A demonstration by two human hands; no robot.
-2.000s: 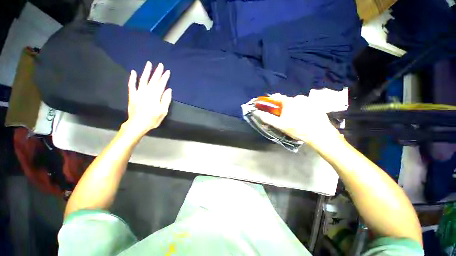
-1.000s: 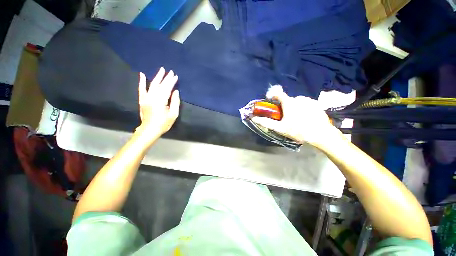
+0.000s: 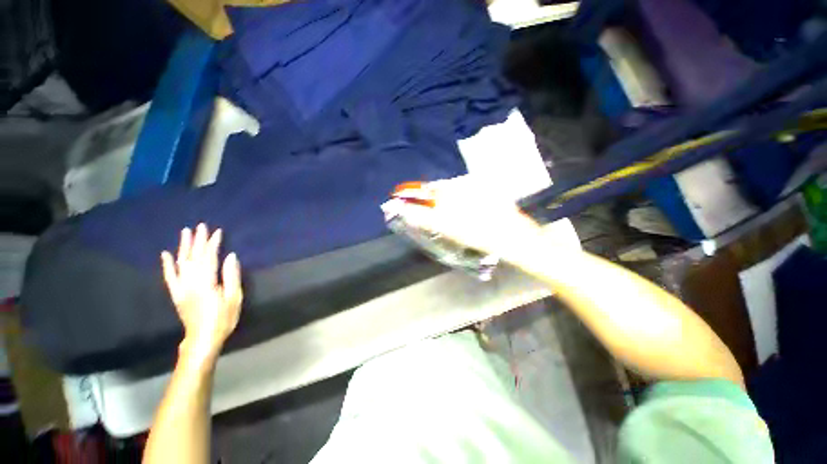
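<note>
A navy garment (image 3: 299,204) lies smooth over the long dark grey padded form (image 3: 91,304), whose rounded end is at the left. My left hand (image 3: 205,285) lies with fingers spread on the form and the garment's lower edge, holding nothing. My right hand (image 3: 485,227) is shut on the red-orange handle of the steam iron (image 3: 435,245). The iron's silver pointed front faces left, over the form's near side by the garment's right part. My fingers are overexposed and the iron's sole is hidden.
The pale table top (image 3: 326,349) runs under the form. A rumpled navy garment pile (image 3: 363,72) lies behind it. A blue beam (image 3: 168,118) stands behind at left. Dark hoses with a yellow length (image 3: 635,168) run off right. A brown side table (image 3: 725,290) is at far right.
The view has turned to the right, so the form now slants upward to the right. My left hand still rests on the form and my right hand still holds the iron.
</note>
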